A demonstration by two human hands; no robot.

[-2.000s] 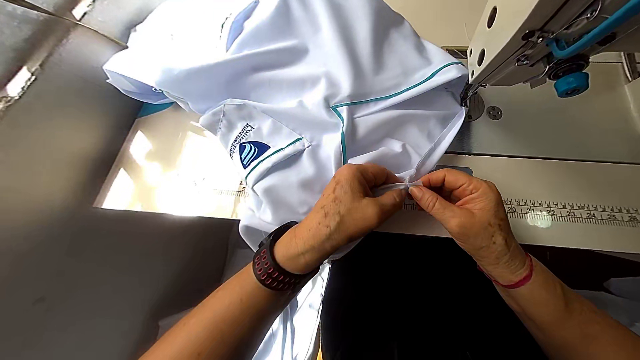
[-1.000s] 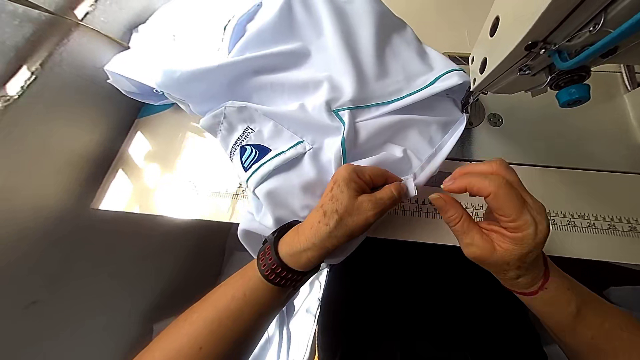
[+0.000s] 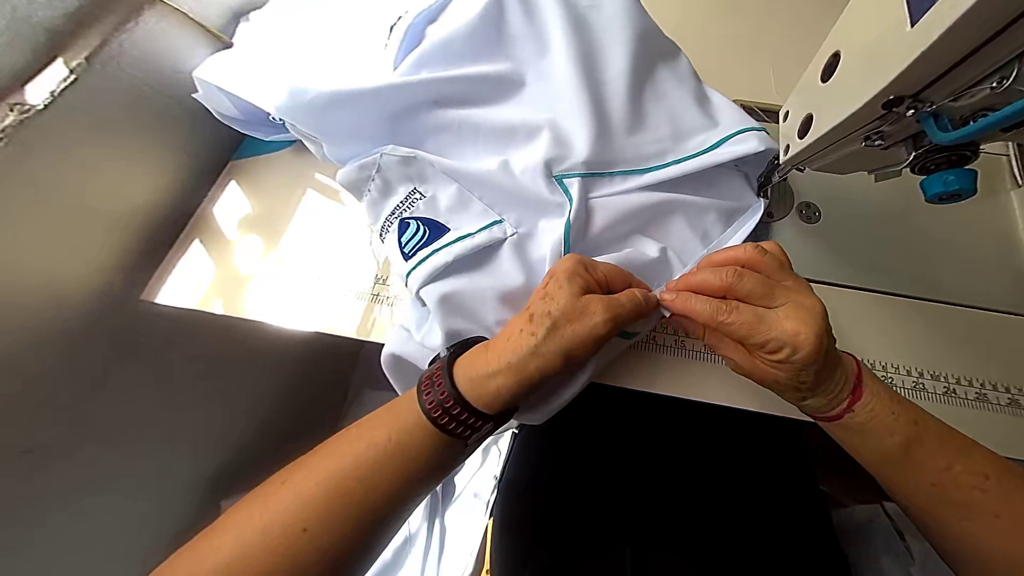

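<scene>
A white garment (image 3: 496, 104) with teal piping is spread over the sewing table, its far right edge lying at the presser foot (image 3: 770, 174) of a sewing machine. My left hand (image 3: 572, 320) pinches the garment's edge between thumb and fingers near the table's front. Close against it, my right hand (image 3: 760, 320) grips the same edge, the fingertips of both hands almost touching. A folded hem strip runs from my fingers up to the presser foot. The pocket (image 3: 440, 200), with an embroidered emblem, lies left of my hands.
The sewing machine head (image 3: 888, 88), with a blue knob (image 3: 949, 186), overhangs the right side. A printed ruler tape (image 3: 944, 387) runs along the table's front edge. More white cloth (image 3: 452, 512) hangs below the table. A grey surface (image 3: 120, 416) stands at left.
One second ago my right hand was off the garment with thumb and fingers apart; it has moved left and taken hold of the edge again. My left hand has kept its pinch.
</scene>
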